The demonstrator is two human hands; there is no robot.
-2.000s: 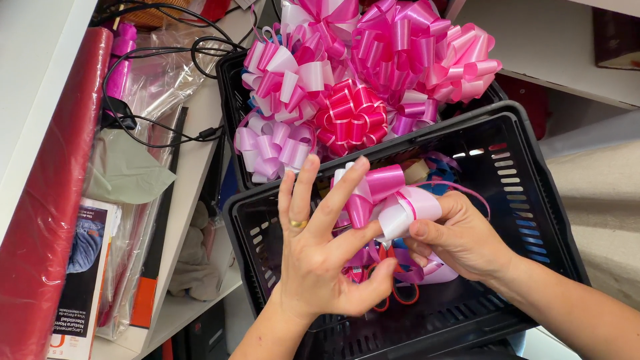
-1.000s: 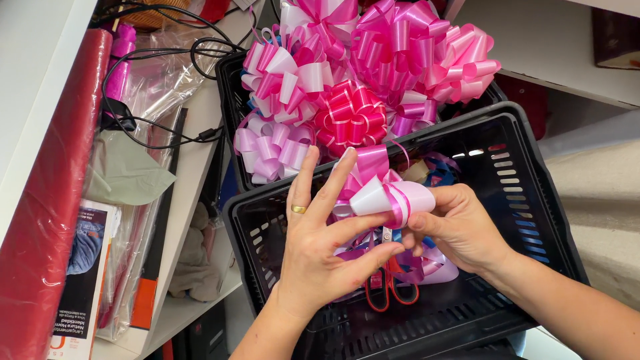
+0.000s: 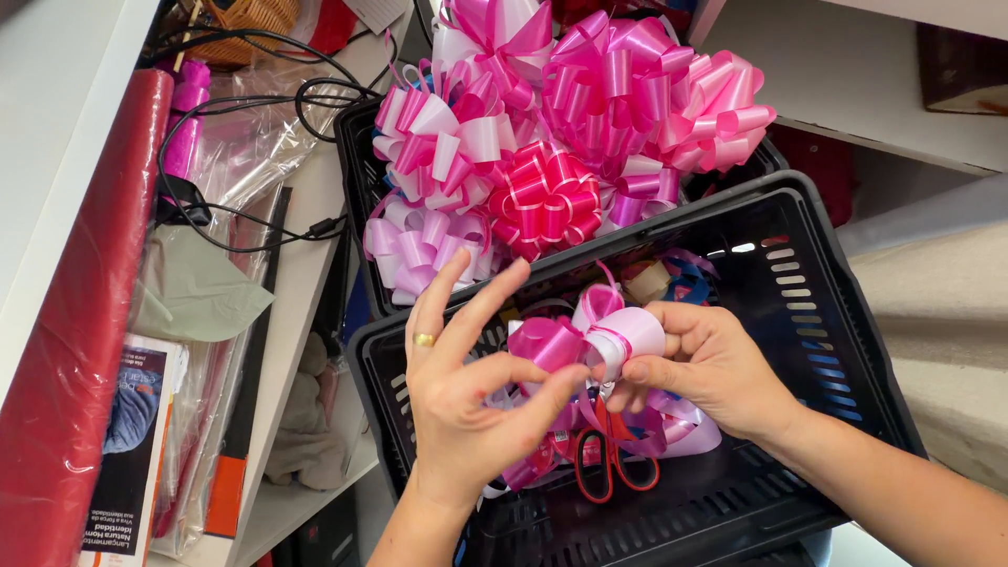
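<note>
A looped ribbon bow (image 3: 630, 335), white-pink with magenta loops, is held above a black plastic basket (image 3: 795, 185). My right hand (image 3: 709, 366) grips its pale loop from the right. My left hand (image 3: 480, 386), with a ring on one finger, has thumb and index fingertips together at the loop's lower left edge; the other fingers are spread. Whether a thin ribbon end is between those fingertips cannot be told. Red-handled scissors (image 3: 606, 465) lie in the basket below, blades partly hidden, among pink and lilac ribbons (image 3: 685, 425).
Behind, another black basket (image 3: 354, 157) is heaped with pink, white and red pull bows (image 3: 551, 197). At the left are a red wrapped roll (image 3: 79, 315), clear plastic film (image 3: 252, 157), black cables (image 3: 252, 98) and a printed leaflet (image 3: 130, 465). A white shelf (image 3: 827, 71) stands at upper right.
The bow has turned between my hands, and its magenta loop now shows left of the pale one. My left thumb and index finger have closed together near the loop. The scissors remain in the basket.
</note>
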